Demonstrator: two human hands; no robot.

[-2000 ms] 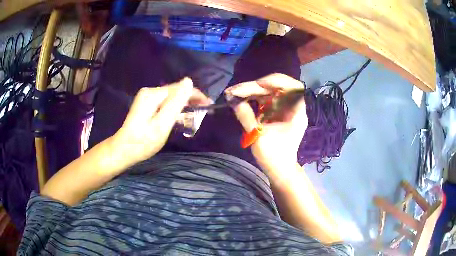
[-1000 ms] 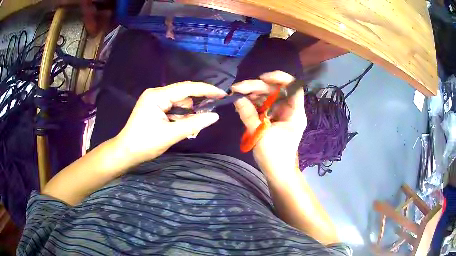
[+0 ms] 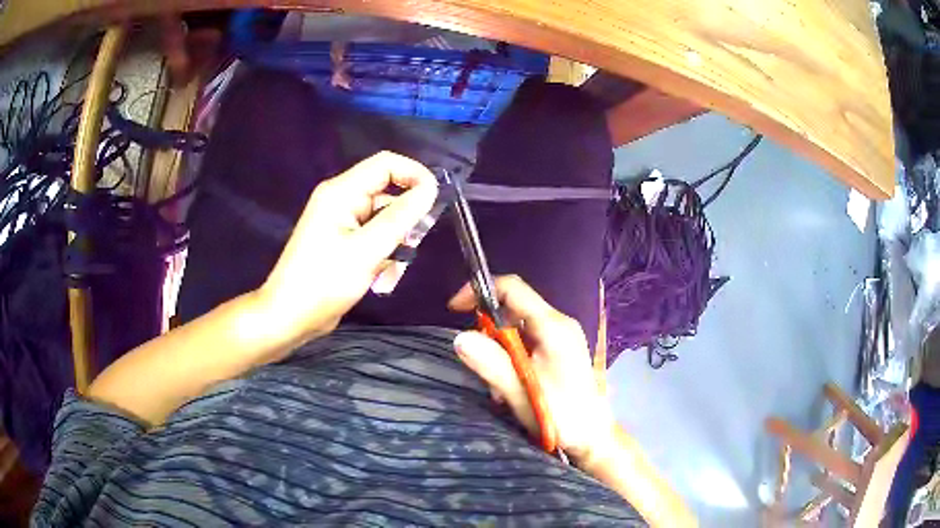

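Note:
My left hand (image 3: 356, 222) pinches a dark fabric strip (image 3: 546, 193) between thumb and fingers above the lap. The strip runs right across the thigh towards a tangled purple-black bundle of strips (image 3: 660, 268) hanging beside the right leg. A short dark end and a pale scrap (image 3: 390, 274) show below the left fingers. My right hand (image 3: 546, 361) holds scissors with orange-red handles (image 3: 528, 387). The dark blades (image 3: 470, 242) point up, their tips at the strip beside the left fingertips. Whether the blades are parted is hard to tell.
A wooden table edge (image 3: 722, 62) crosses the top, with a blue crate (image 3: 412, 83) under it. At left, looser dark strips (image 3: 41, 134) hang by a wooden chair bar (image 3: 88, 206). A small wooden stool (image 3: 845, 449) and plastic-wrapped goods (image 3: 912, 258) are at right.
My right hand has moved down from the strip and turned the scissors so their blades point up to it. My left hand stays near the same place. The strip now stretches over the right thigh.

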